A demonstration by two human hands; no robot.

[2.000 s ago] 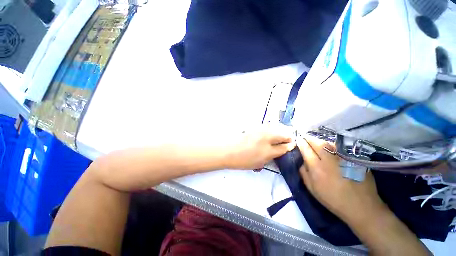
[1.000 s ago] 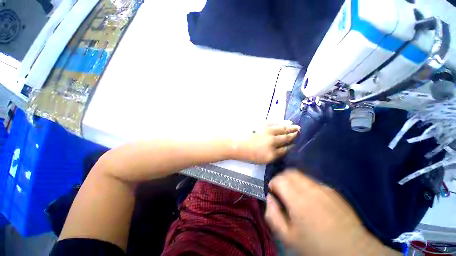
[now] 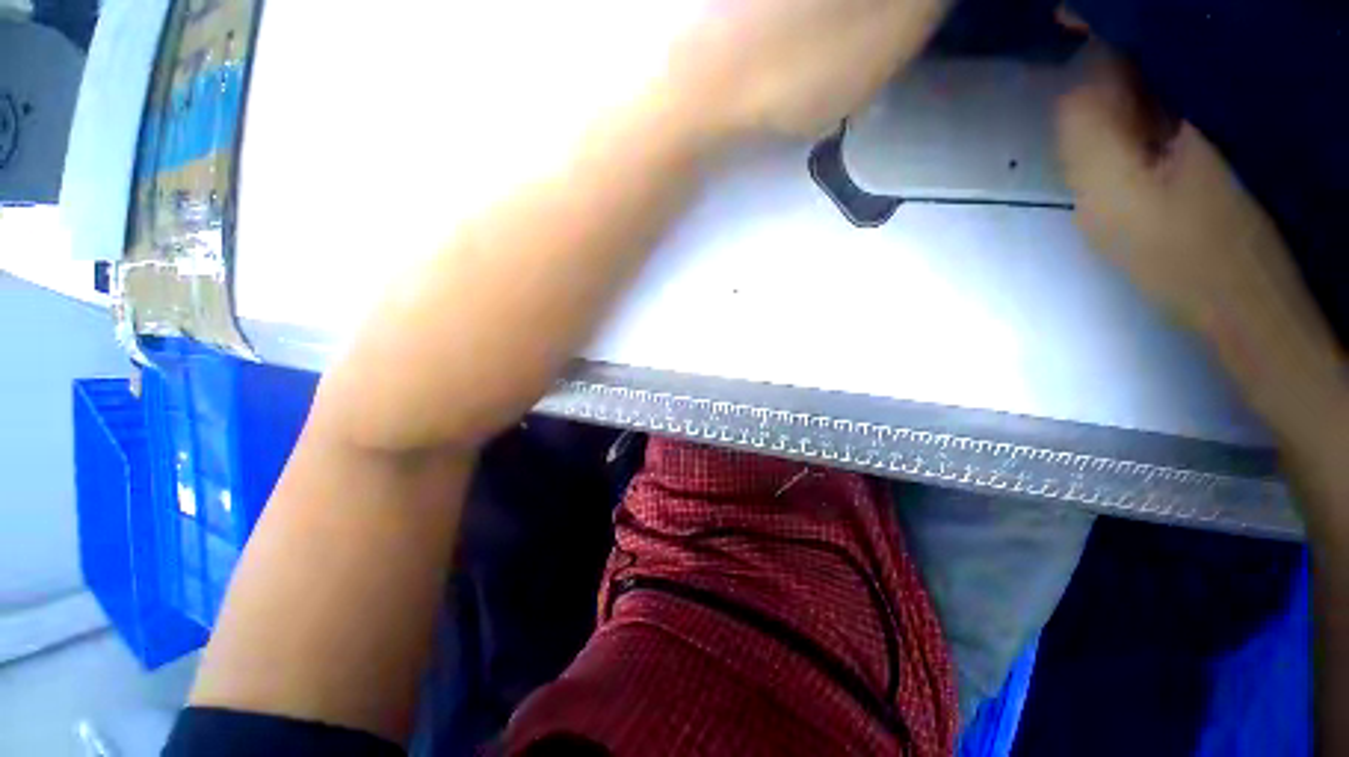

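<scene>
The navy garment (image 3: 1243,59) shows at the top right, cut off by the picture's edge. My left hand (image 3: 814,59) is blurred at the top edge beside dark cloth; its fingertips are cut off, so its grip cannot be told. My right hand (image 3: 1147,170) is blurred at the right, with dark cloth between its thumb and fingers. The metal bed plate (image 3: 947,141), with a dark rounded corner, lies in the tabletop between my hands. The machine head and needle are out of view.
The white table (image 3: 740,296) has a printed ruler strip (image 3: 888,444) along its front edge. Taped cardboard (image 3: 193,163) covers its left side. Blue crates (image 3: 193,488) stand below left. A red-checked cloth (image 3: 769,592) covers my lap, with grey cloth (image 3: 991,577) beside it.
The view has shifted, taking the machine head out of the picture. The garment has moved off the bed plate and the front of the table. Both hands now show higher in the picture and farther apart.
</scene>
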